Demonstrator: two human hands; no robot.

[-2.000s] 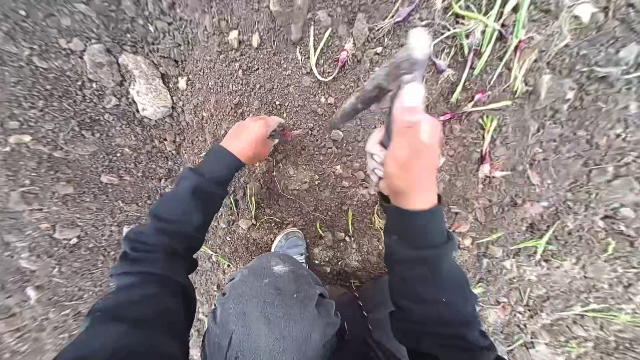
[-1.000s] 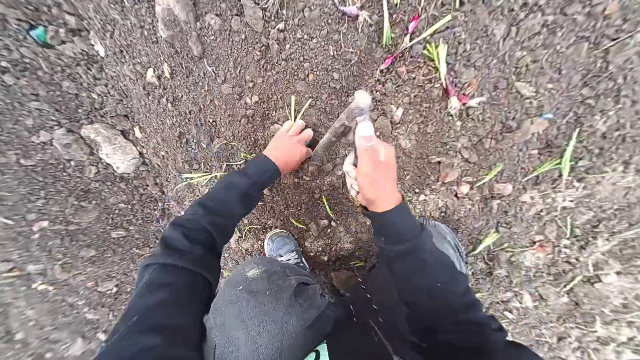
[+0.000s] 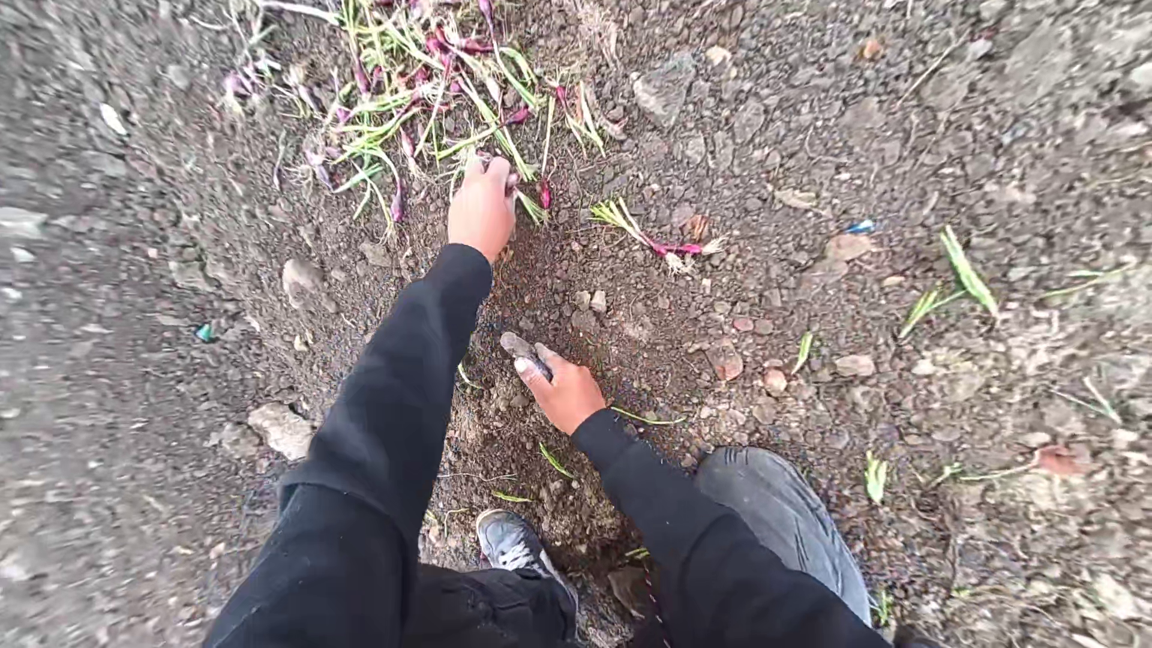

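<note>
My left hand (image 3: 484,205) reaches to the lower edge of a scattered heap of onion seedlings (image 3: 423,81) with red-purple bulbs and green tops. Its fingertips touch the greens; whether they grip one cannot be told. Lower and to the right, near the middle of the view, my right hand (image 3: 562,389) is closed around a short dirty tool handle (image 3: 524,351), whose rounded end sticks out past the thumb; the rest of the tool is hidden. A few onion seedlings (image 3: 661,245) lie apart on the soil, right of my left hand.
Loose stony soil surrounds everything. A pale stone (image 3: 281,430) lies left of my left sleeve, a flat grey rock (image 3: 664,88) beyond the heap's right side. My shoe (image 3: 511,542) and grey-clad knee (image 3: 778,504) are at the bottom. Small green shoots (image 3: 555,460) stand near the shoe.
My left hand has moved from the soil beside the tool up to the seedling heap. My right hand has lowered, still holding the tool. The view has shifted to show more of the heap.
</note>
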